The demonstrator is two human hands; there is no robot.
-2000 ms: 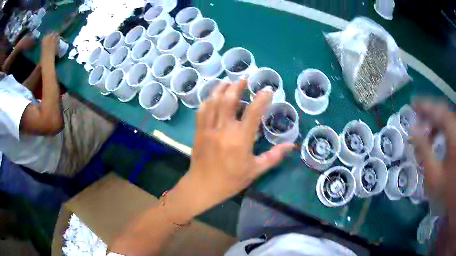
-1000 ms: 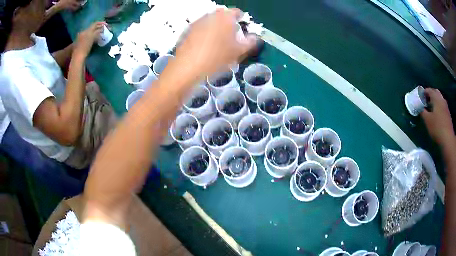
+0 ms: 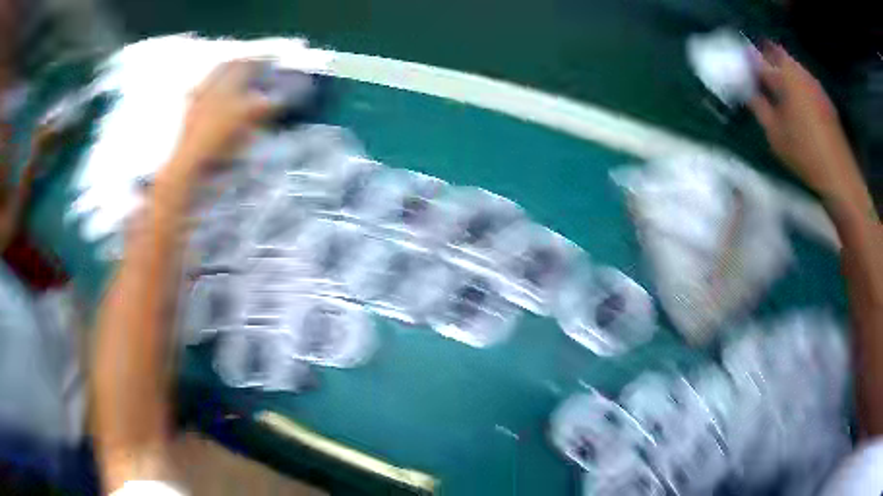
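Observation:
The frame is strongly blurred. Several white fan housings (image 3: 609, 308) stand in rows on the green bench, with dark centres showing in some. My left hand (image 3: 225, 107) is at the upper left, at the edge of the white heap, beside a dark and greyish thing at its fingertips; whether it grips this cannot be told. My right hand (image 3: 794, 107) is at the upper right, over the dark green surface, and holds a white housing (image 3: 724, 68) at its fingertips.
A clear bag of screws (image 3: 702, 242) lies right of the rows. More housings (image 3: 784, 397) stand at the lower right. A heap of small white parts (image 3: 136, 116) is at the upper left. A co-worker's pale clothing shows at the left edge. A pale strip (image 3: 484, 95) crosses the bench.
The view has swung, so the rows appear further left and the bag higher. My left hand is still by the heap's edge. My right hand still holds the housing over the dark surface.

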